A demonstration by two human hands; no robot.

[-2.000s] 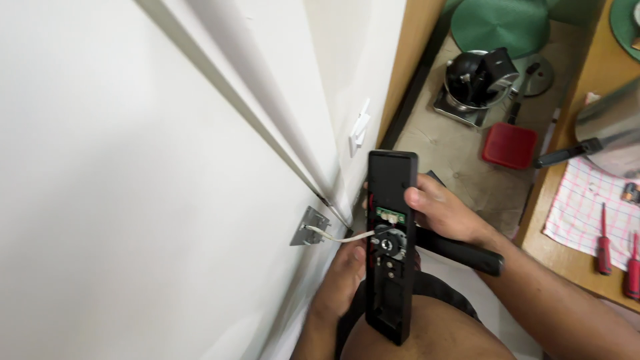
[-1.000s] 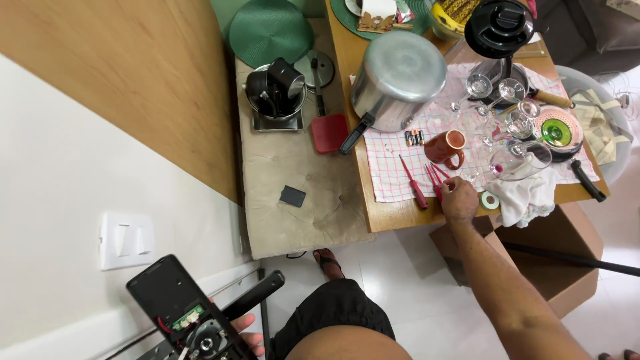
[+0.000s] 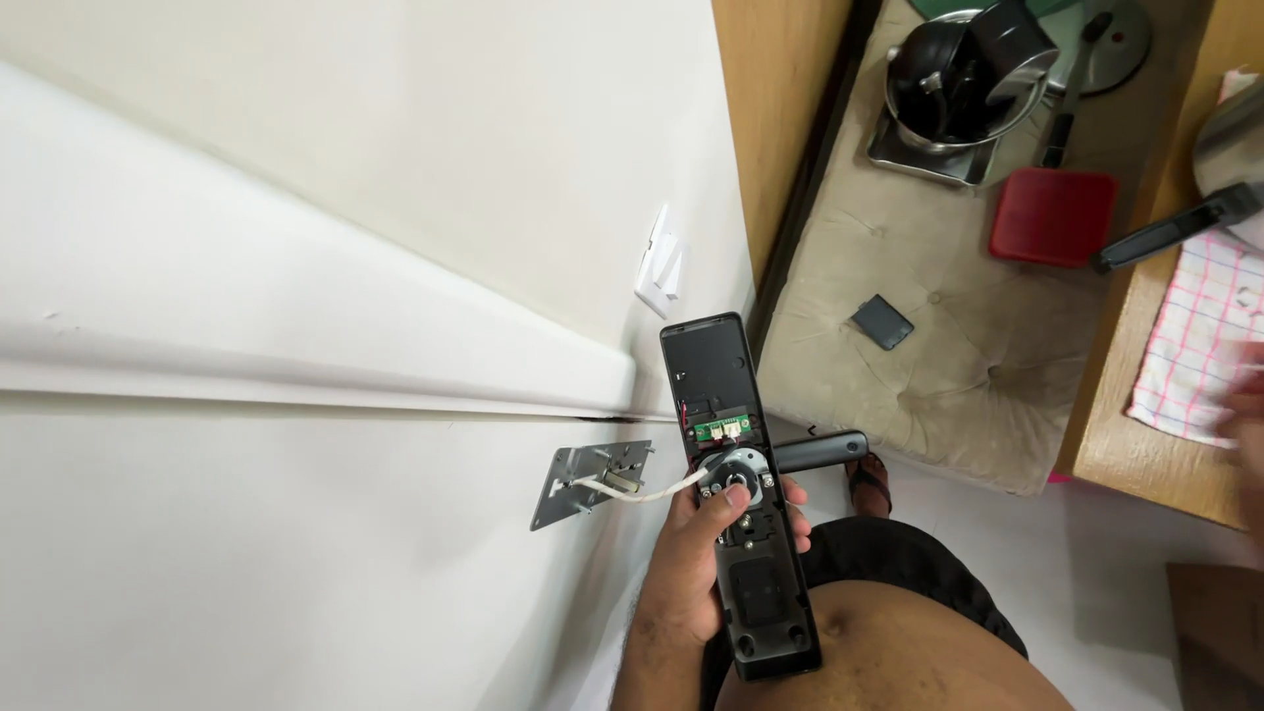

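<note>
My left hand [image 3: 706, 553] grips the black housing of an electronic door lock [image 3: 755, 592], its open back facing me and my thumb near the round spindle hub. A black lever handle [image 3: 822, 451] sticks out to the right of the housing. From the hub side a white cable [image 3: 647, 492] runs to a metal mounting plate [image 3: 592, 484] on the white door [image 3: 296, 553]. A small green circuit board [image 3: 723, 429] with white connectors sits inside the housing. My right hand [image 3: 1246, 400] is a blur at the right edge, over the checkered cloth; what it holds cannot be made out.
A wooden table [image 3: 1116, 434] bears a checkered cloth [image 3: 1180, 346] and a large pot [image 3: 1224, 148]. On the tufted cushion [image 3: 839, 365] are a dark flat cover [image 3: 883, 322], a red container [image 3: 1054, 217] and a pot of black cookware [image 3: 948, 89]. A light switch [image 3: 662, 265] is on the wall.
The view has swung back from the table to the door. My right hand was at the red-handled screwdrivers on the table; it is now at the view's right edge. My left hand still holds the lock housing.
</note>
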